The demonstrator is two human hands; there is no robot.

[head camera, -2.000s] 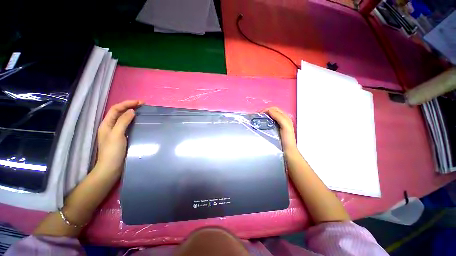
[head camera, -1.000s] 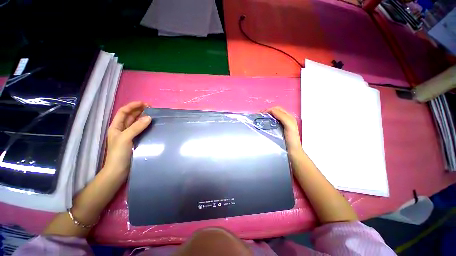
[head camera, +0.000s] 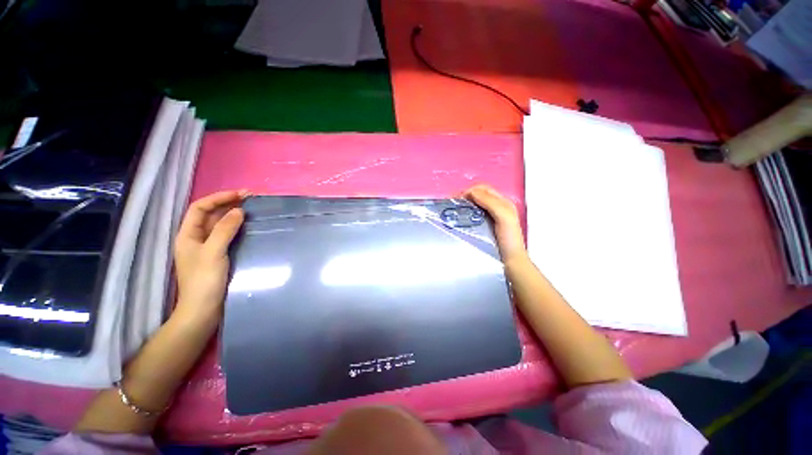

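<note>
A dark grey glossy tablet back cover (head camera: 374,311) lies in front of me over the pink table covering, tilted slightly. Clear film with creases shows along its far edge and at the far right corner, by the two dark camera rings (head camera: 463,216). Small white print shows near its near edge. My left hand (head camera: 205,249) holds its far left corner, thumb near the left edge and fingers at the far edge. My right hand (head camera: 496,222) holds the far right corner; its fingertips curl over the far edge and its thumb is hidden.
Black glossy pieces with interleaf sheets (head camera: 147,240) are piled at left. A white sheet stack (head camera: 605,231) lies at right. Grey sheets (head camera: 312,31) lie on the green mat. A black cable (head camera: 463,78) crosses the orange surface. Another person's hand (head camera: 757,142) is at far right, by a second stack (head camera: 785,218).
The cover's near left corner has swung slightly towards me, so it sits a little more tilted. My left thumb has drawn back from its face to the edge.
</note>
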